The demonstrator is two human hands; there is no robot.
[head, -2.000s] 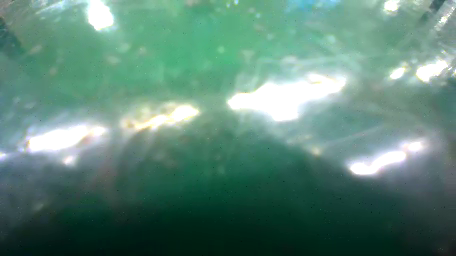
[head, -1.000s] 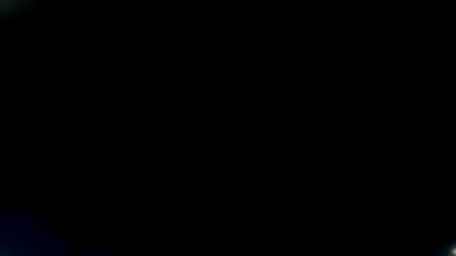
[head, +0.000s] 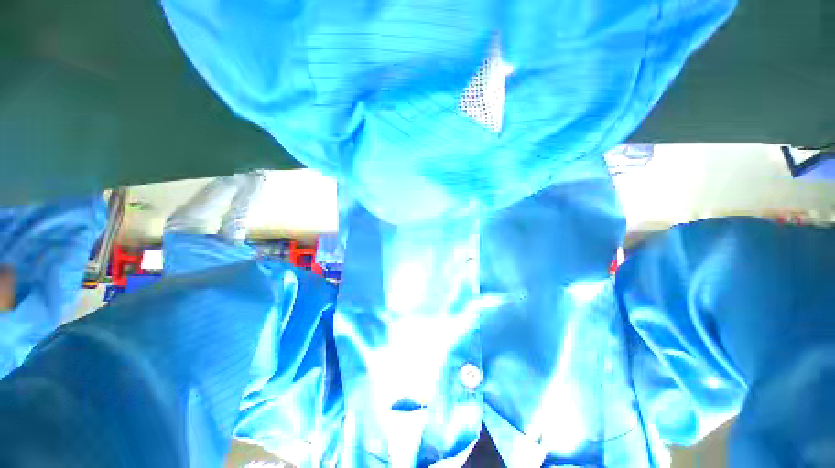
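No hand of mine can be made out. A shiny blue smock [head: 558,274] with a pale button fills the middle. Blue cloth with a small white mesh patch [head: 485,96] hangs over it from the top edge, like a cap. Large blue sleeves [head: 165,347] stand at the left and also at the right [head: 714,302]. Small pale patches show at the sleeves' lower ends by the bottom edge; I cannot tell what they are, nor whether the clothing is mine. No tool or work piece is visible.
A dark green-grey surface [head: 82,101] spans the upper left and upper right. Another person's blue sleeve [head: 46,274] is at the left edge. Red and blue stool-like parts [head: 124,265] and a pale floor [head: 293,206] show behind. A dark-framed object is at the right edge.
The view was a blurred green surface with bright glare, then almost fully black. Now it is bright and shows blue clothing.
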